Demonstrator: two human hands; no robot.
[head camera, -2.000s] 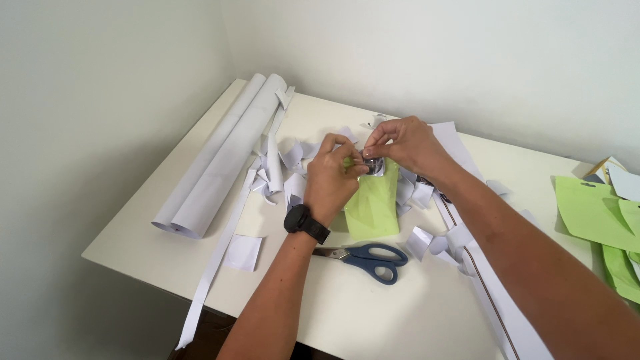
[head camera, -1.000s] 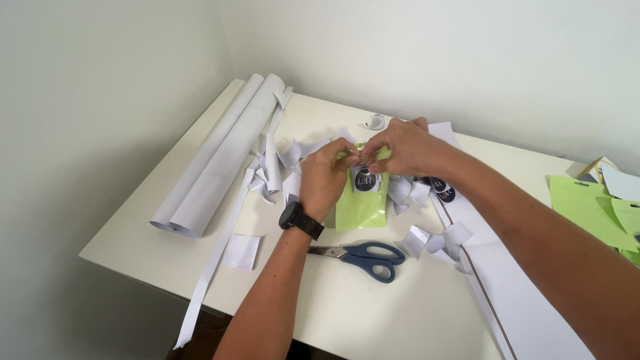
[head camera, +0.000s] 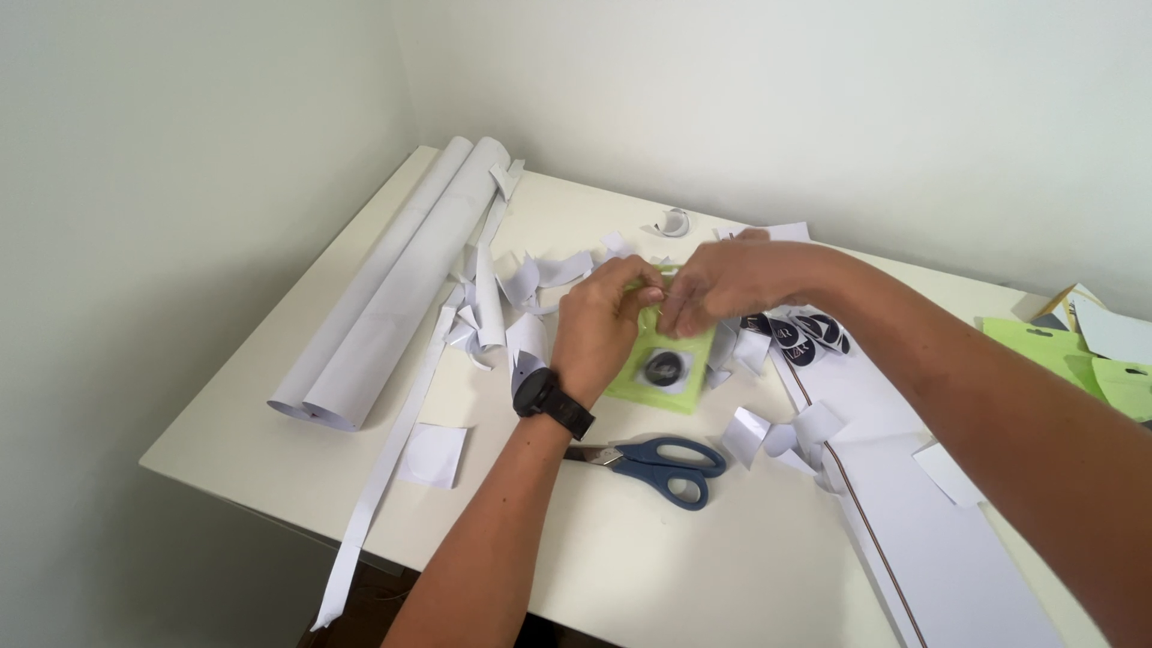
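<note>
A green plastic pouch (head camera: 650, 389) lies on the table under both hands, with a black round sticker on a white square (head camera: 665, 368) on its lower half. My left hand (head camera: 614, 310), with a black watch at the wrist, has thumb and forefinger pinched together at the pouch's upper edge; whether it grips the edge is unclear. My right hand (head camera: 711, 283) is blurred and bent over the pouch's upper right, its fingertips partly hidden. Blue-handled scissors (head camera: 670, 463) lie below the pouch. Several round black stickers (head camera: 796, 340) lie to the right of the pouch.
Two white paper rolls (head camera: 414, 288) lie at the left, beside a long paper strip (head camera: 382, 477). Curled paper scraps (head camera: 531, 279) surround the pouch. A square paper (head camera: 432, 455) lies left of the scissors. More green pouches (head camera: 1044, 346) are at the right edge. A long white sheet (head camera: 936, 540) lies lower right.
The pouch was partly covered by my hands two seconds ago; its lower half and round sticker now show more fully. Both hands stay at its upper part.
</note>
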